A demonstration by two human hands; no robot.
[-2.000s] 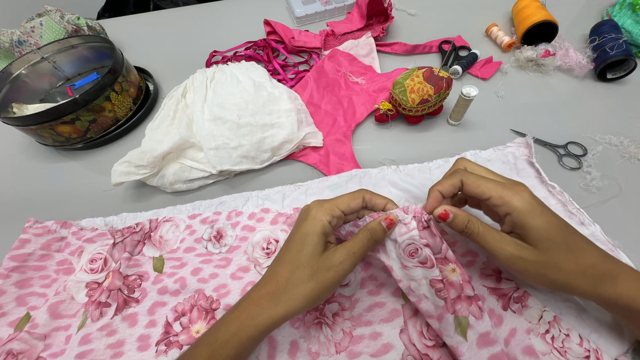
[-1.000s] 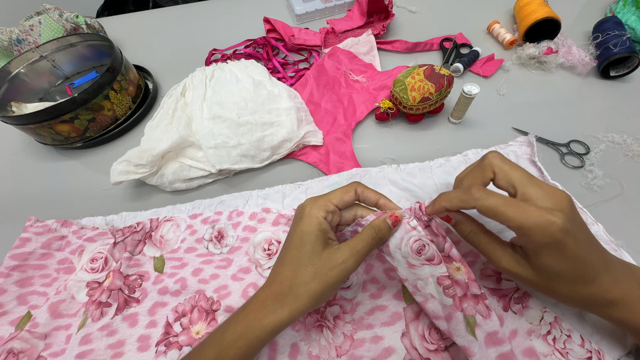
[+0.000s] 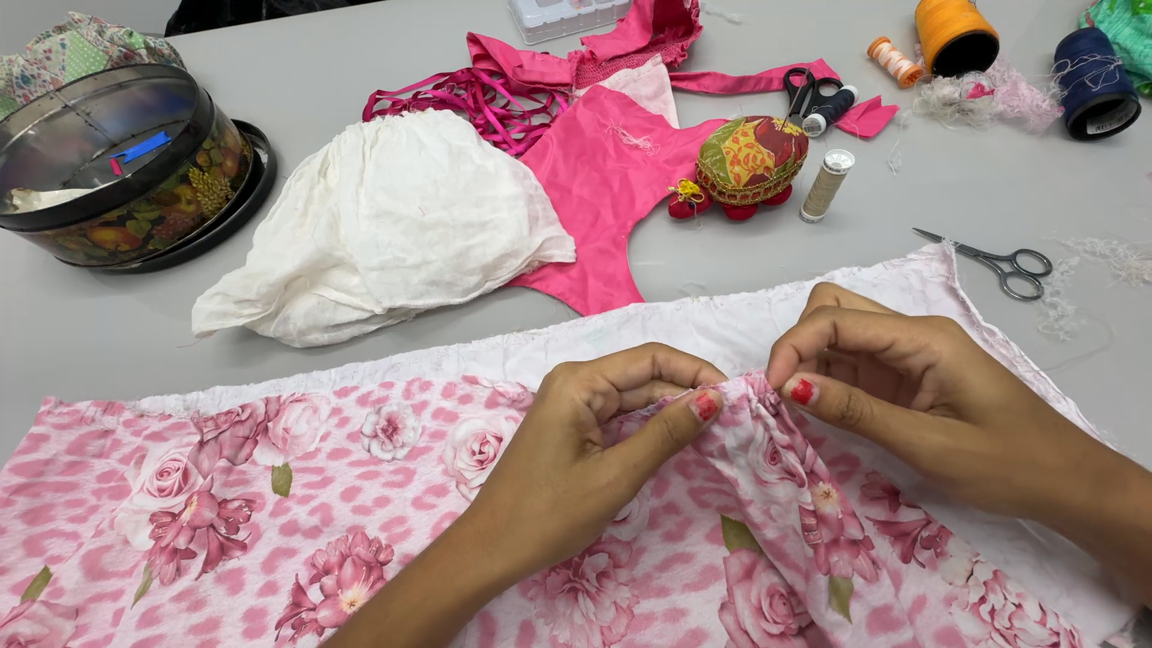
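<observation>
Pink floral and leopard-print fabric (image 3: pixel 387 486) lies across the near side of the table, its white underside showing along the back. My left hand (image 3: pixel 612 432) pinches its upper edge between thumb and fingers. Close to its right, my right hand (image 3: pixel 891 387) grips the same edge at a small gathered bunch. The fabric hangs in folds below the fingertips. Whether a needle or thread is between the fingers cannot be seen. Beyond the hands lie a white cloth piece (image 3: pixel 396 216), a bright pink fabric piece (image 3: pixel 594 180) and a turtle-shaped pincushion (image 3: pixel 751 166).
Small scissors (image 3: pixel 999 261) lie right of the fabric, near loose thread scraps. A beige thread spool (image 3: pixel 826 186) stands by the pincushion; black-handled scissors (image 3: pixel 801 94) are behind it. Orange (image 3: pixel 954 36) and navy (image 3: pixel 1093 85) thread cones sit back right. A round tin (image 3: pixel 135 207) stands left.
Both hands keep hold of the fabric's edge. The right hand's fingers have shifted slightly at the gathered bunch.
</observation>
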